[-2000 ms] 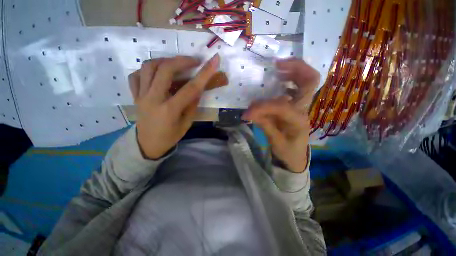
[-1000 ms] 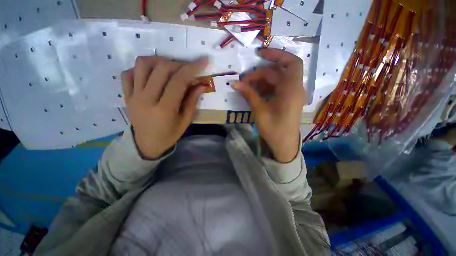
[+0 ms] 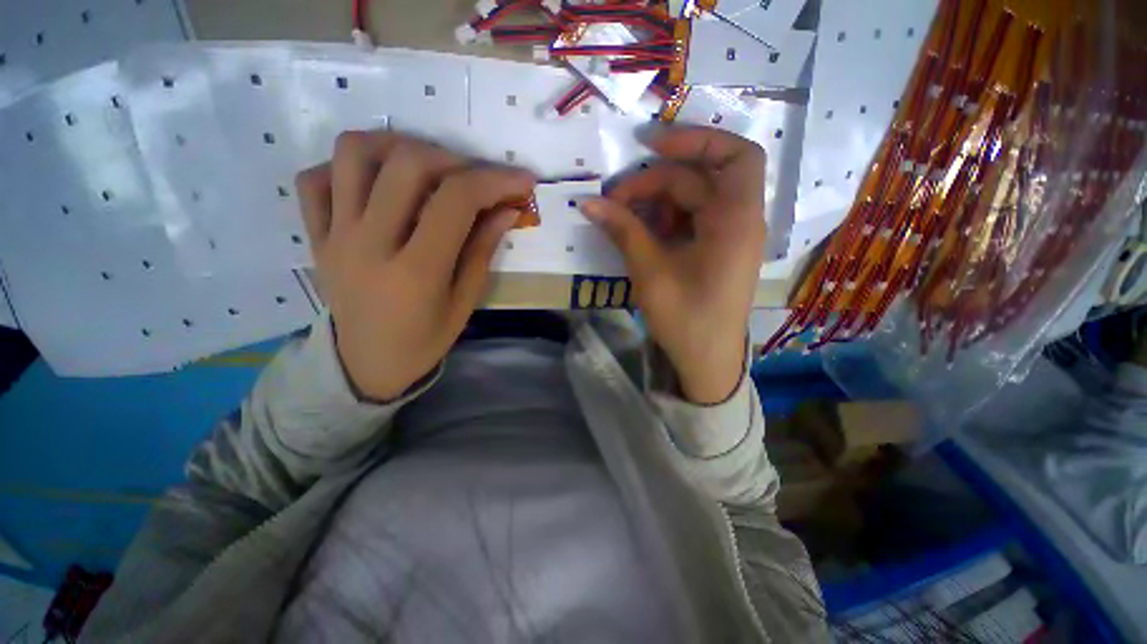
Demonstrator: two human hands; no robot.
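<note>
My left hand (image 3: 409, 252) is bare and holds a small orange flex circuit (image 3: 530, 211) between thumb and index finger; most of it is hidden by the fingers. My right hand (image 3: 686, 252) pinches the right end of a white adhesive pad (image 3: 559, 195) with a small dark square mark. The pad's left end meets the orange piece between the two hands. Both hands are low over a white adhesive sheet (image 3: 164, 189) with rows of dark squares.
Beyond the hands lies a pile of labelled units (image 3: 616, 57) with red and black wires. At right is an orange stock of units (image 3: 906, 164) with red wires, partly in a clear plastic bag (image 3: 937, 396). Cardboard (image 3: 877, 428) and a blue frame (image 3: 1006, 503) are below. Another person's sleeve (image 3: 1107, 472) shows at far right.
My hands came together from their wider, blurred positions, and the white pad now shows between them at the orange piece. Over the last second the hands barely moved.
</note>
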